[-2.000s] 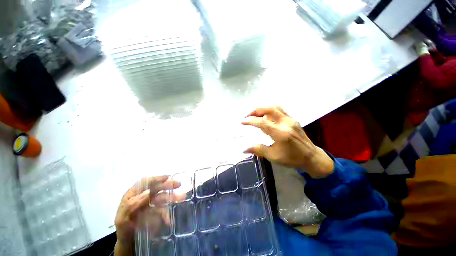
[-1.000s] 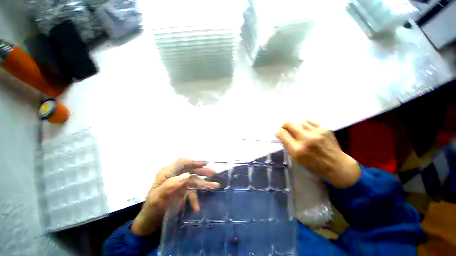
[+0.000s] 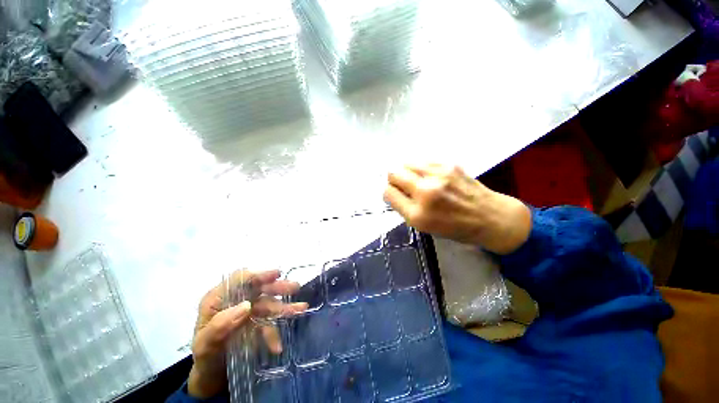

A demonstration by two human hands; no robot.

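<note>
A clear compartment blister tray (image 3: 347,315) with a grid of rounded cells lies tilted over the wearer's lap and the bench edge. My left hand (image 3: 236,319) grips its left side, thumb on the near face and the other fingers seen through the clear plastic. My right hand (image 3: 441,205) is at the tray's top right corner, fingers bent together with the fingertips pinched at that corner. Whether the fingertips hold the rim or thin film is too washed out to tell.
Two tall stacks of clear trays (image 3: 236,86) stand at the back. A single tray (image 3: 91,327) lies at left near an orange round-ended item (image 3: 35,232) and a black case (image 3: 43,130). Crumpled film (image 3: 35,55) fills the back left. A person's red sleeve (image 3: 694,98) shows at right.
My right hand's fingers have gone from spread apart to pinched together at the tray's top right corner. My left hand still holds the tray's left side. The camera view has shifted.
</note>
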